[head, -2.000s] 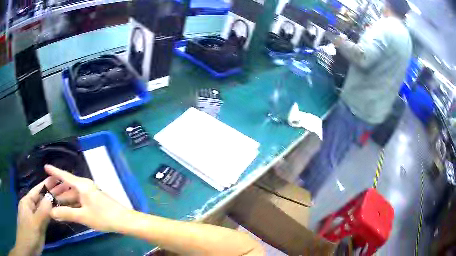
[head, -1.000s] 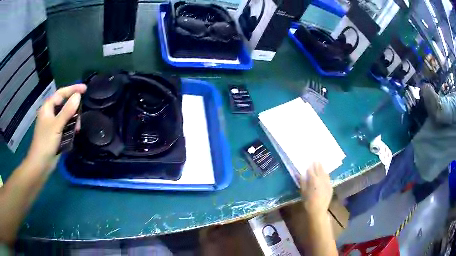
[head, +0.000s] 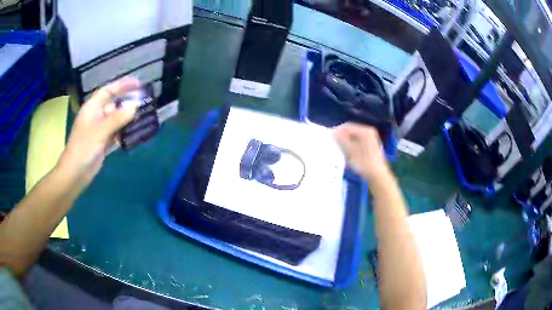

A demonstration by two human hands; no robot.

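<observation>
A white printed sheet (head: pixel 275 166) with a headphone picture lies over the black inner tray (head: pixel 260 233), covering the headphones. The inner tray sits in a blue tray (head: pixel 242 261) with white lining at its right. My right hand (head: pixel 361 148) is at the sheet's upper right corner, fingers bent onto it, a little blurred. My left hand (head: pixel 100 121) holds a small black card (head: pixel 139 121) with white print, raised left of the tray.
A white stack (head: pixel 437 254) lies at right, partly behind my right forearm. Upright cartons (head: pixel 260 48) stand behind. Another blue tray with headphones (head: pixel 351 88) is at the back. A yellow strip (head: pixel 45 145) and blue trays (head: pixel 21 91) are at left.
My right hand has moved from the white stack to the tray, and a printed sheet now covers the headphones. My left hand still holds the small card. The view has swung left.
</observation>
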